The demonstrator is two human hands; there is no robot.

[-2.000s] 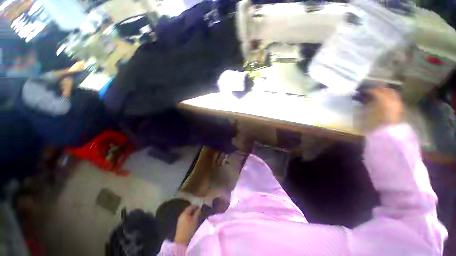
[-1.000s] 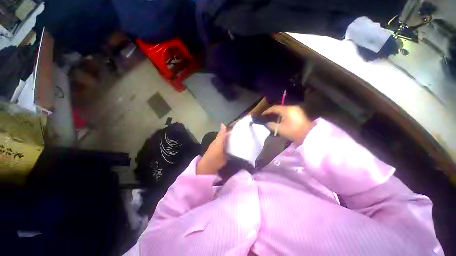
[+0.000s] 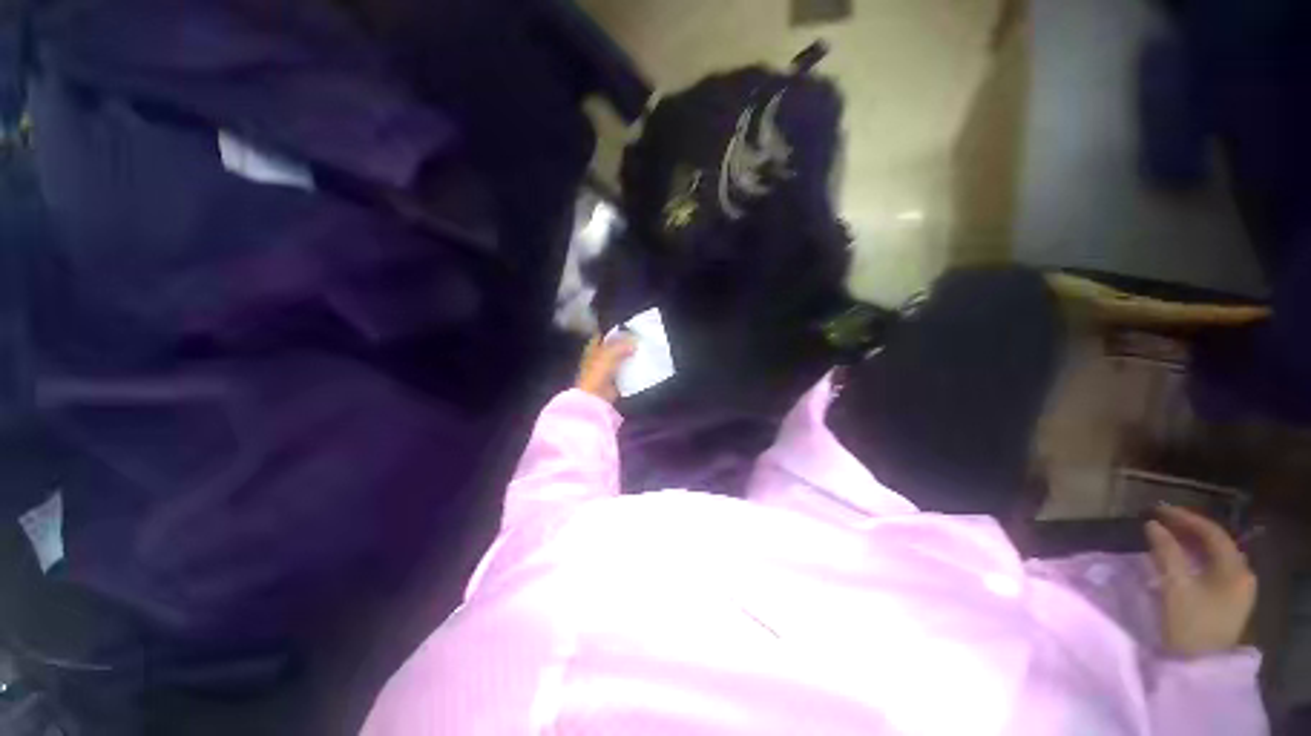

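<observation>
My left hand (image 3: 607,365) holds a small white paper or cloth label (image 3: 646,354) over dark cloth, left of centre. Beyond it, a black garment panel (image 3: 776,259) with a pale and gold embroidered leaf motif (image 3: 753,151) hangs or lies at the top middle. My right hand (image 3: 1202,582) is at the lower right, fingers curled beside a dark cloth edge (image 3: 1078,535). A thin stick-like thing may show at its fingertips; whether it is gripped is blurred.
A large pile of dark purple garment pieces (image 3: 259,431) fills the left side, with white labels (image 3: 43,529) on it. Pale floor (image 3: 920,158) shows at the top. A brown box edge (image 3: 1165,305) is at the right.
The view has swung to the left, over the purple pile. My hands have moved far apart; the white piece between them is now in my left hand, seen smaller. The sewing table has left the view.
</observation>
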